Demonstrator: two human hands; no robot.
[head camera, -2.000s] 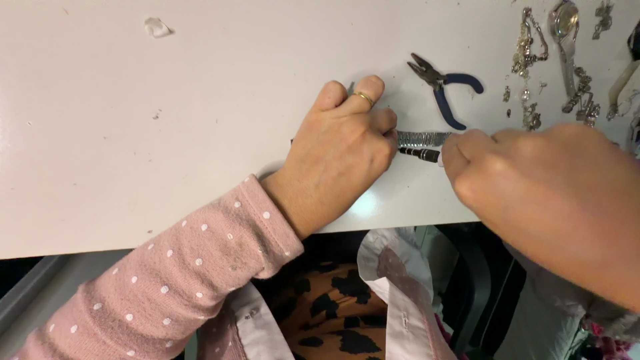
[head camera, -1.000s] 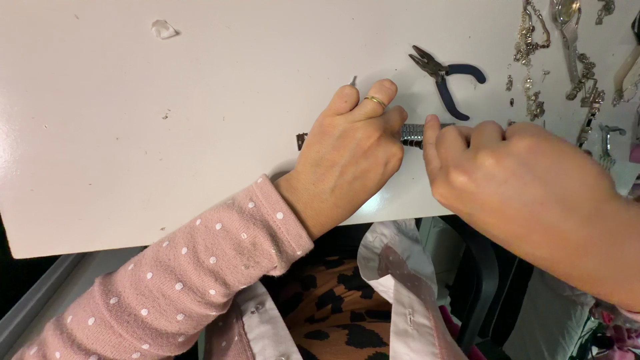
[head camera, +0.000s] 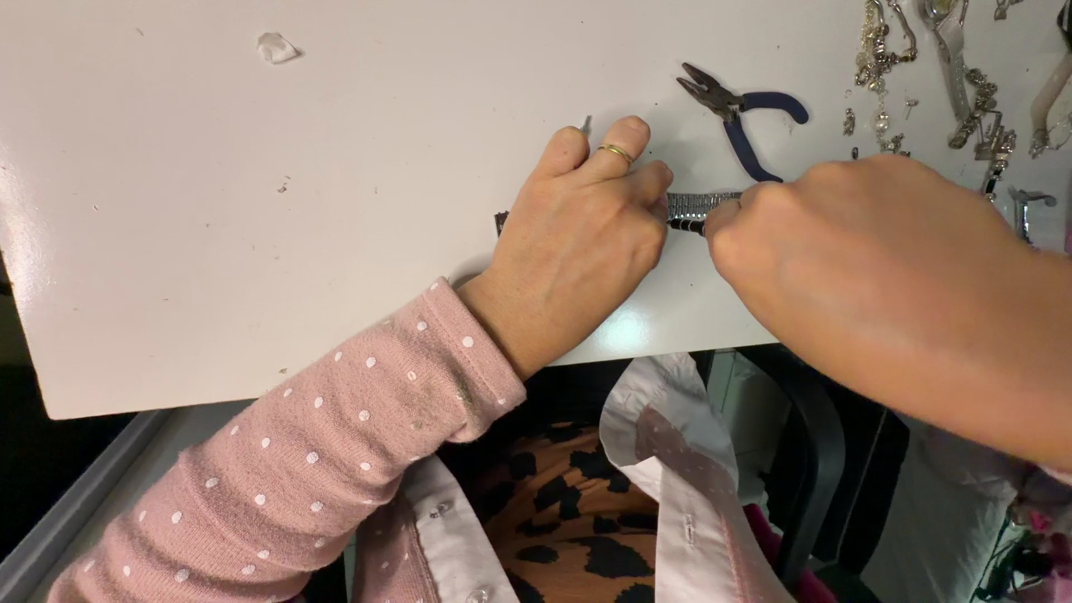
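Observation:
My left hand, with a gold ring on one finger, presses down over a metal link band that looks like a watch band. The band's dark end shows left of that hand, and a thin metal tip pokes out above its fingers. To the right, my right hand is closed around a slim dark tool, which lies along the band's lower edge; its working end is hidden. Pliers with dark blue handles lie with jaws apart, just above the band.
Chains, bracelets and a watch lie at the upper right of the white table. A crumpled white scrap sits at the upper left. The table's near edge runs below my hands.
My right hand has shifted a little away from my left hand since one second ago, and the dark tool shows between them again. The pliers have stayed put.

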